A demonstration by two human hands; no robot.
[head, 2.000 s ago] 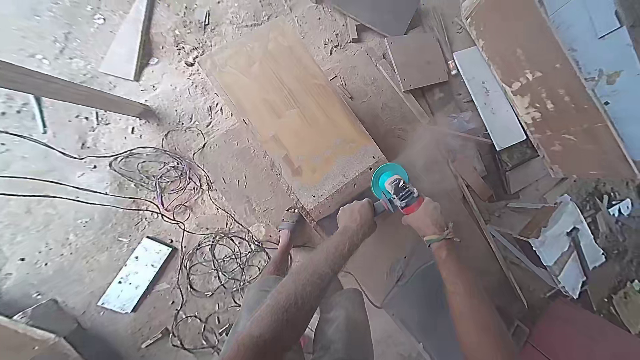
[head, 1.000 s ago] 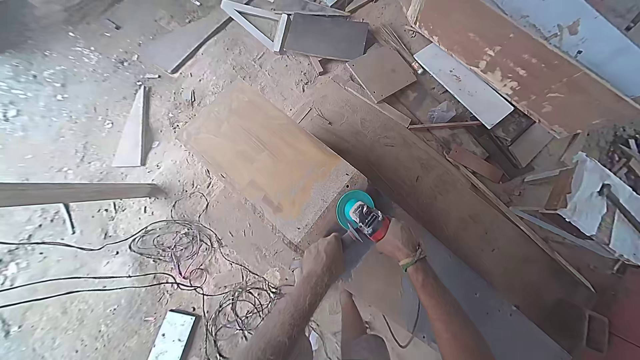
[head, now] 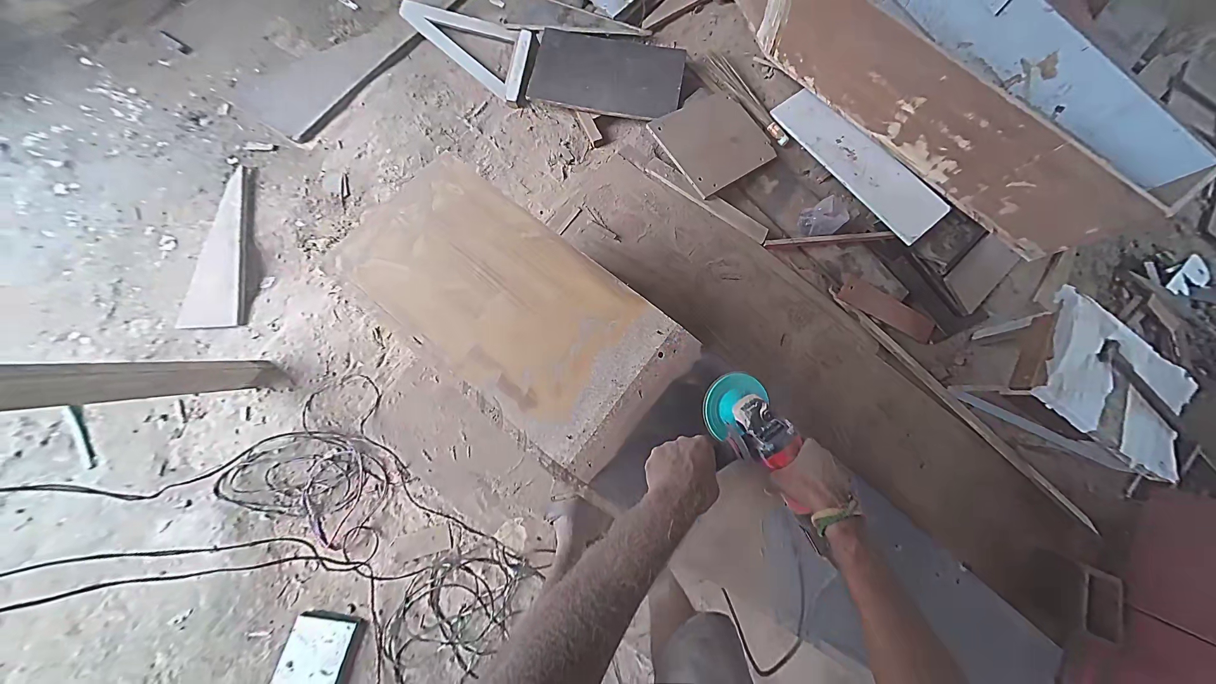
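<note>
My right hand, with a band at its wrist, grips the red body of an angle grinder fitted with a teal disc. My left hand is closed at the grinder's left side, seemingly around its side handle, which it mostly hides. Just up and left of the disc is the near end of a wooden box-like piece, its top yellowish with a rough grey strip along the near edge. A gap shows between disc and piece. From the grinder a dark cord runs down past my knee.
Tangled cables lie on the dusty ground at left, by a wooden post. A long brown board runs diagonally right of the piece. Beyond it are offcuts, a white board and a large brown panel. A red surface is at lower right.
Two seconds ago the disc was at the piece's near corner with dust rising beside it; now it stands off the end, and that dust plume is gone. The view has shifted and turned.
</note>
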